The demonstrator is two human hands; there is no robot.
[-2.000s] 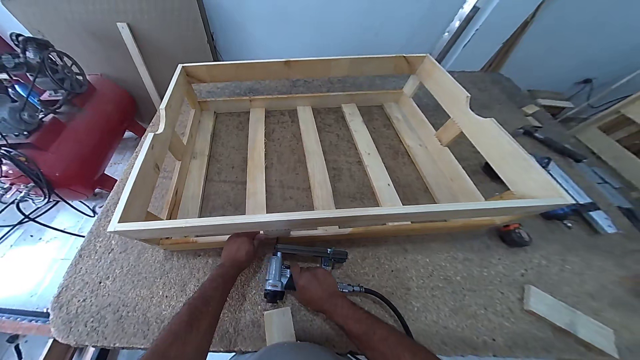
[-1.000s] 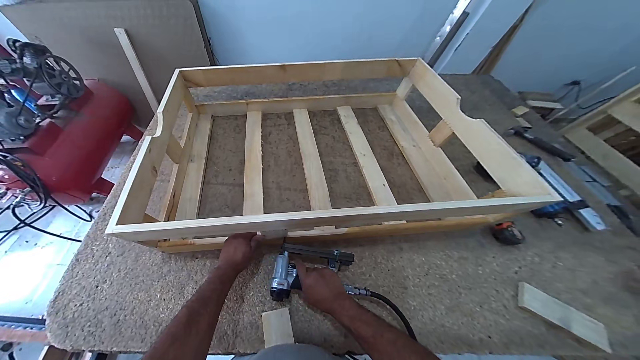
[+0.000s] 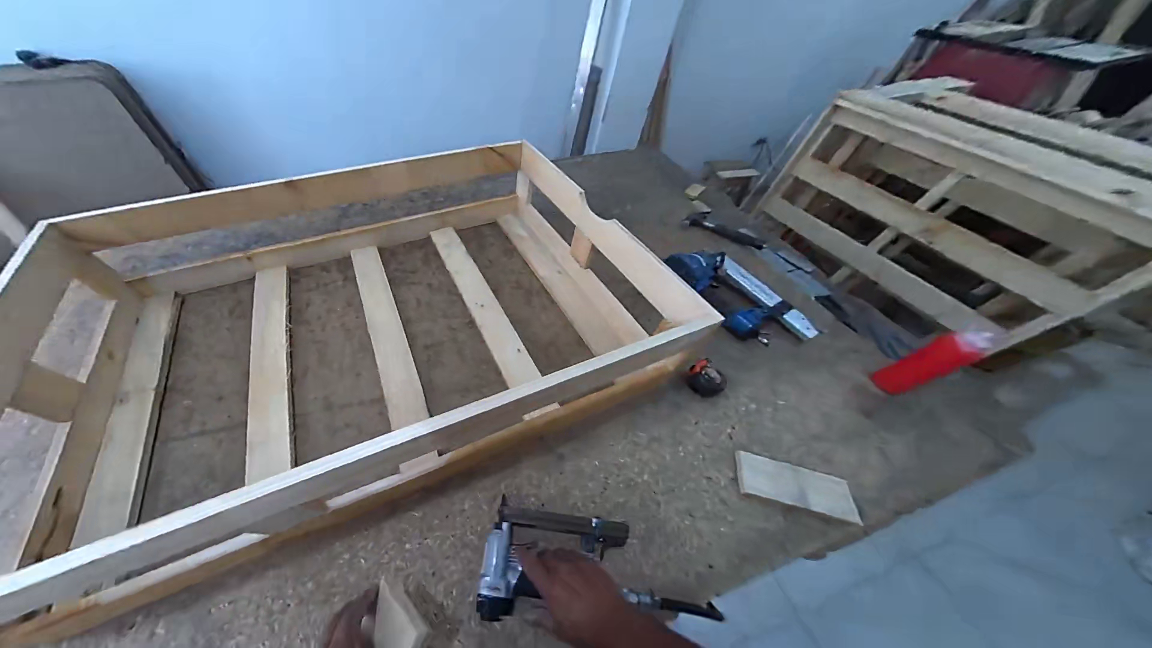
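Observation:
A slatted wooden frame (image 3: pixel 468 396) with notched sides lies on the particle-board bench top (image 3: pixel 630 468). In front of its near rail, my right hand (image 3: pixel 580 598) is closed round the grip of a pneumatic stapler (image 3: pixel 517 558), which lies on its side with its air hose (image 3: pixel 688 607) trailing right. At the bottom edge of the view my left hand (image 3: pixel 351 621), partly cut off, has its fingers against a short wood offcut (image 3: pixel 399 616). Another flat wood offcut (image 3: pixel 798 488) lies on the bench to the right.
Right of the frame lie a tape measure (image 3: pixel 706 378), blue-handled clamps (image 3: pixel 760 297) and a hammer (image 3: pixel 724 229). A red bottle (image 3: pixel 931 362) stands out near the right bench edge. Behind it leans a slatted wooden structure (image 3: pixel 936 225). A wall rises behind the bench.
My left hand has left the frame's near rail and come down to the short offcut. My right hand still holds the stapler. The view has swung to the right.

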